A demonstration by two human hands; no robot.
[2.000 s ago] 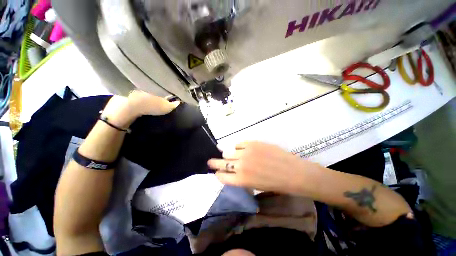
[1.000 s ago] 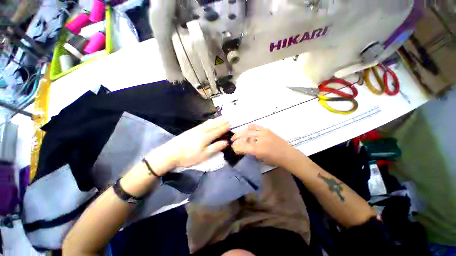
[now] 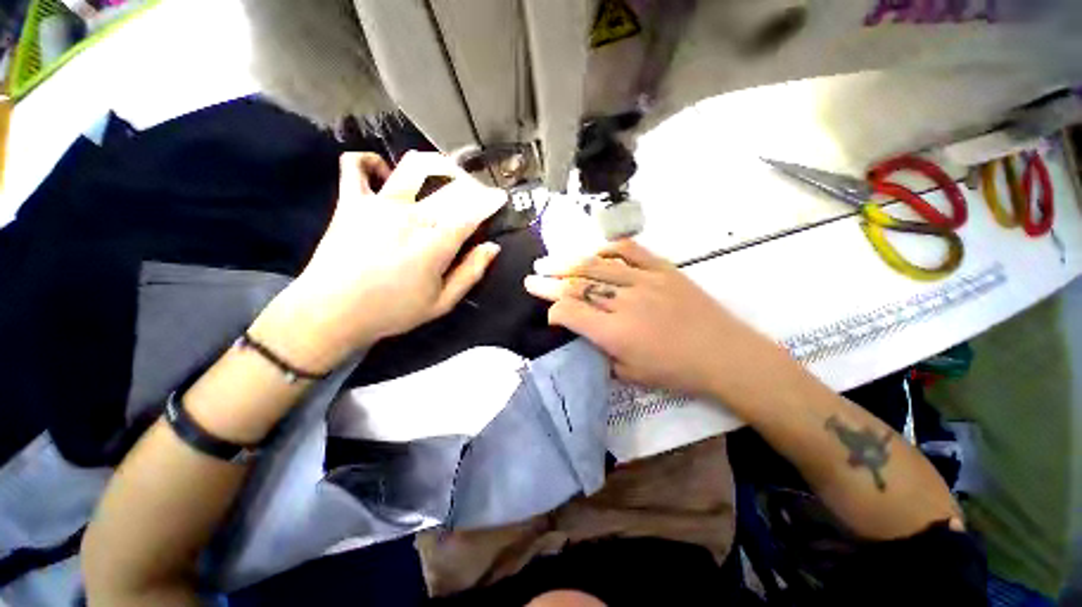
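Observation:
A black garment panel (image 3: 214, 196) is spread left of the needle and runs to the presser foot (image 3: 522, 199) of the cream-white sewing machine (image 3: 736, 71). A grey panel with black parts (image 3: 534, 439) hangs over the table's front edge. My left hand (image 3: 403, 243) rests on the black cloth just left of the presser foot, fingers bent and spread. My right hand (image 3: 623, 302) lies just below and right of the foot, with its fingertips on the edge of the black cloth. Whether either hand pinches the cloth is hidden.
Shears with red and yellow loops (image 3: 908, 219) lie right of the needle. Second scissors (image 3: 1018, 192) lie farther right. A printed ruler scale (image 3: 902, 314) runs along the table's front edge. A lime-green tray (image 3: 48, 59) is at the far left. Olive-green cloth (image 3: 1020, 427) hangs at the right.
My hands were together at the table's front edge on a black piece. Both have moved up to the presser foot, the left onto the black panel. The view has moved closer to the machine.

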